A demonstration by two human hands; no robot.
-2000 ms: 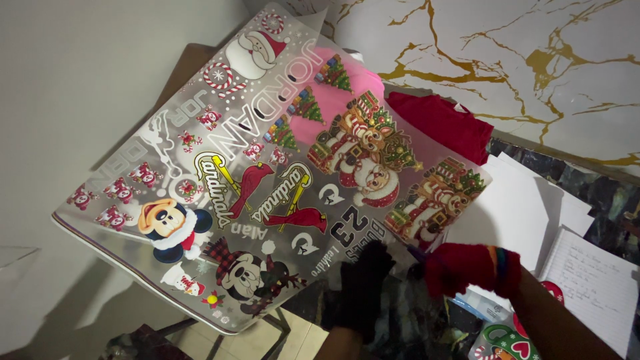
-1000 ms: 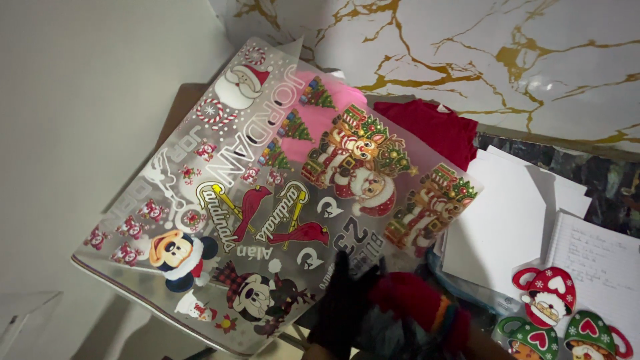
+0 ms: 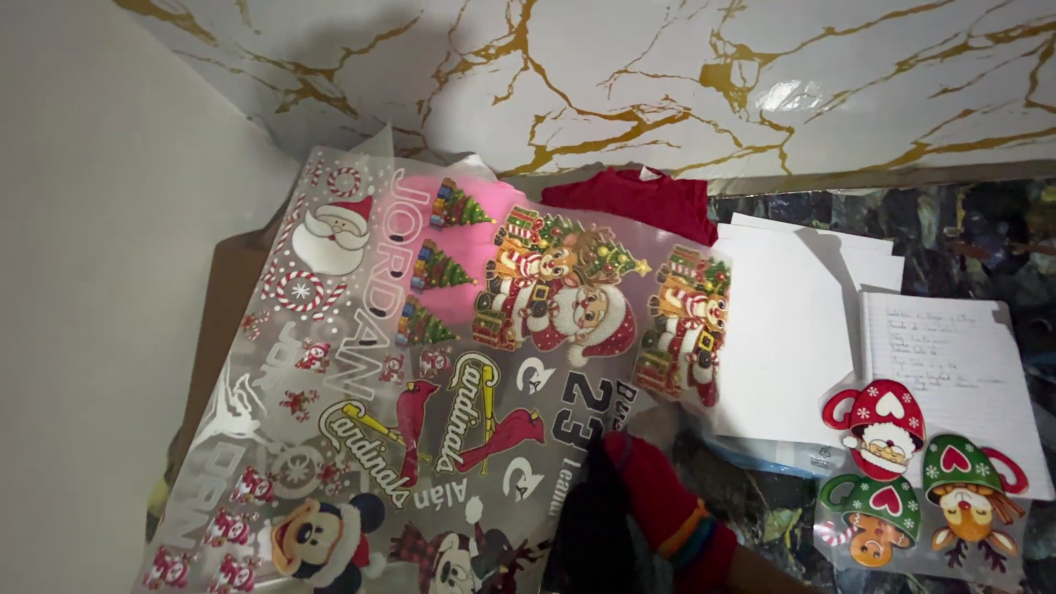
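A large clear transfer film sheet (image 3: 511, 379) printed with Santas, reindeer, Christmas trees, birds and lettering spreads across the left and middle of the head view. My left hand (image 3: 590, 524), in a black glove, is at its lower right edge. Beside it my right hand (image 3: 660, 491), in a red glove with a rainbow band at the wrist, touches or overlaps the same edge. The fingers of both hands are mostly hidden, so their grip is unclear. A smaller film piece with printed Christmas mugs (image 3: 920, 553) lies to the right of the hands.
Pink fabric (image 3: 487, 198) shows through and behind the film, next to folded dark red fabric (image 3: 635, 198). White paper sheets (image 3: 784, 330) and an open lined notebook (image 3: 990, 330) bearing handwriting lie on the dark marbled table (image 3: 973, 239). A gold-veined white wall panel (image 3: 610, 82) stands behind.
The mug-printed film piece, earlier near my right hand, now lies over the notebook's lower edge. My right hand has moved left, close beside my left hand. The view has shifted.
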